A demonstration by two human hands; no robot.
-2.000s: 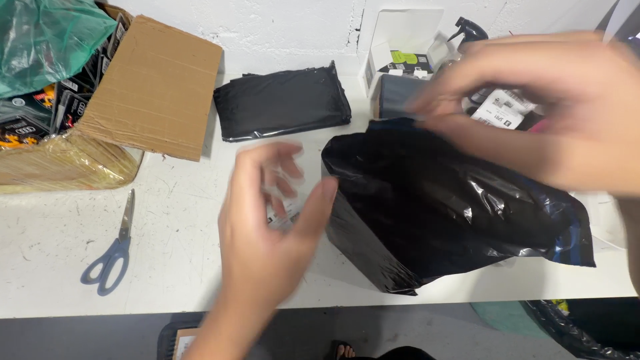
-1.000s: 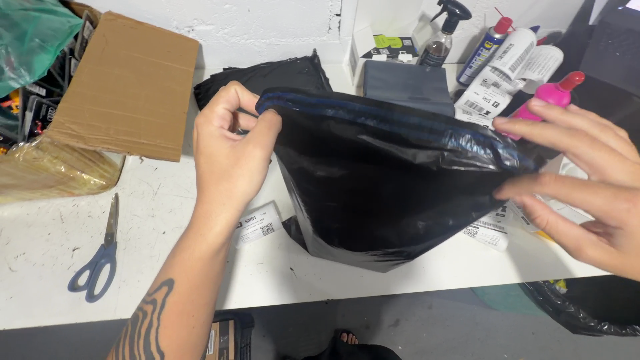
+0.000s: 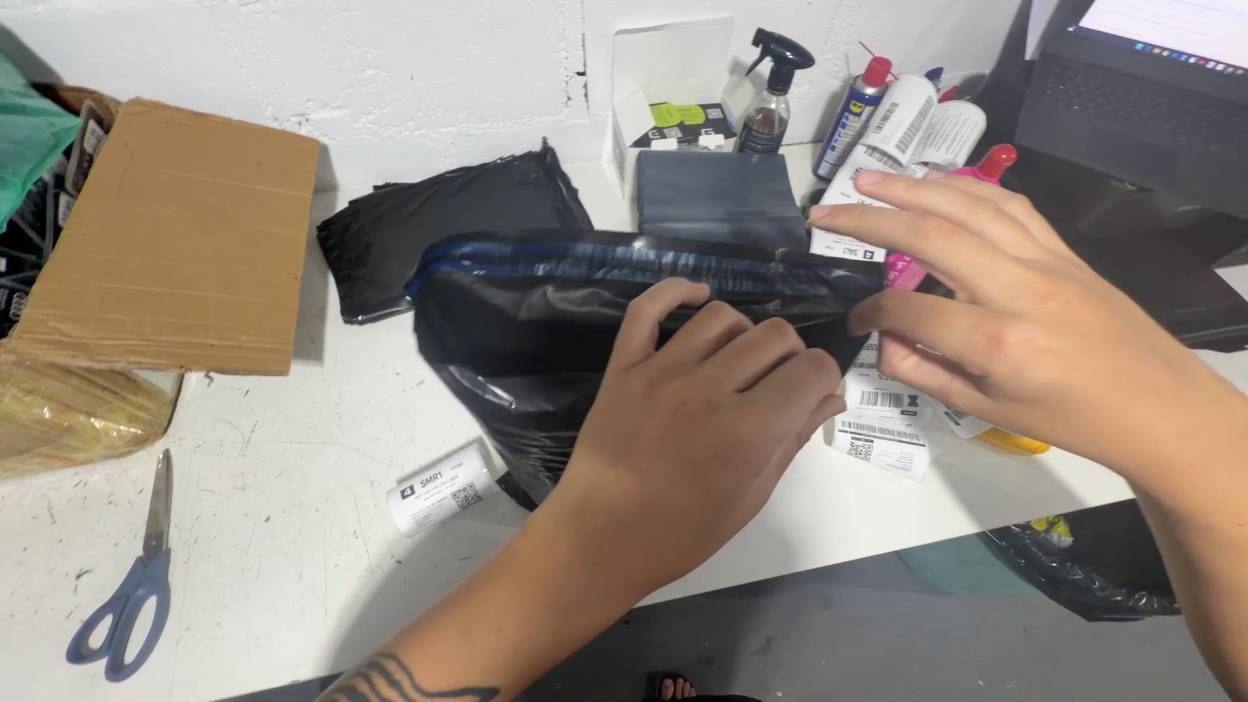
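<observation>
A black plastic mailing bag (image 3: 526, 341) with a bluish strip along its upper edge is in front of me at the middle of the table. My left hand (image 3: 702, 409) lies over the bag, fingers bent against its front below the strip; whether it pinches the plastic is hidden. At the bag's right end is my right hand (image 3: 975, 283), its thumb side touching the edge and its upper fingers spread. A rolled printed label (image 3: 444, 487) lies left of the bag. Behind the bag rests a stack of black plastic bags (image 3: 448, 219).
Blue-handled scissors (image 3: 127, 604) and a cardboard sheet (image 3: 175, 244) are at the left. Behind stand a spray bottle (image 3: 770, 107), a WD-40 can (image 3: 853, 117) and a dark box (image 3: 717, 190). Label strips (image 3: 882, 439) lie right, near a laptop (image 3: 1121, 107). A lined bin (image 3: 1102, 575) is below the table edge.
My left hand has moved right from the bag's upper left corner, which it held a second ago, onto its front. My right hand remains by the right end.
</observation>
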